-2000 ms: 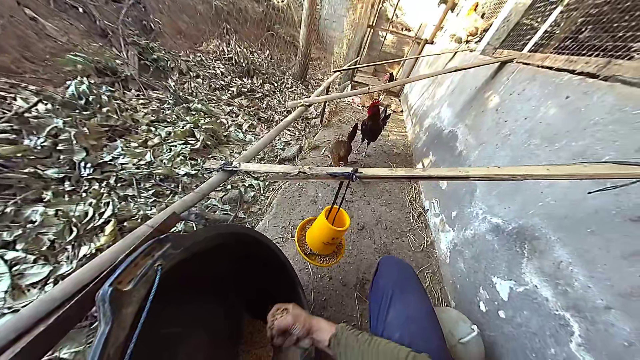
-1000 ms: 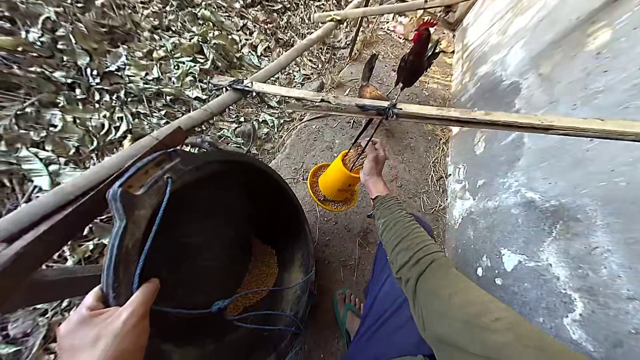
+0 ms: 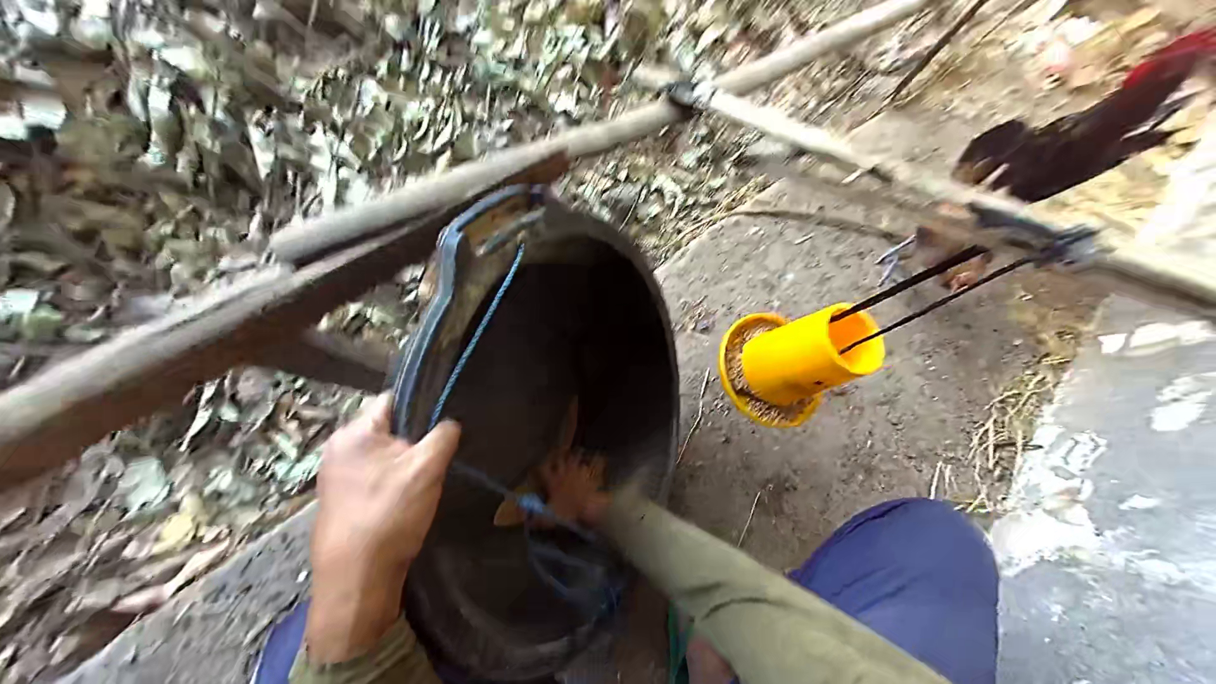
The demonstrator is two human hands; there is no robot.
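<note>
My left hand [image 3: 380,503] grips the near left rim of a black bucket [image 3: 655,313], which tilts open toward me. A blue rope [image 3: 480,332] is tied to the bucket and crosses its mouth. My right hand [image 3: 575,484] is down inside the bucket, blurred and in shadow by the rope's knot; whether it holds anything is unclear. Right of the bucket, a yellow plastic poultry feeder [image 3: 793,361] hangs tilted on black cords, with grain [image 3: 746,366] in its tray.
Wooden poles [image 3: 608,133] tied together cross above, one holding the feeder's cords. A dark rooster [image 3: 1073,152] stands at upper right, blurred. Dry leaves [image 3: 190,171] lie beyond the poles. A grey plastered wall [image 3: 1121,589] is at right, and my knee [image 3: 912,579] at the bottom.
My right hand has left the feeder and moved down left into the bucket. My left hand stays on the rim. The view has turned and moved closer.
</note>
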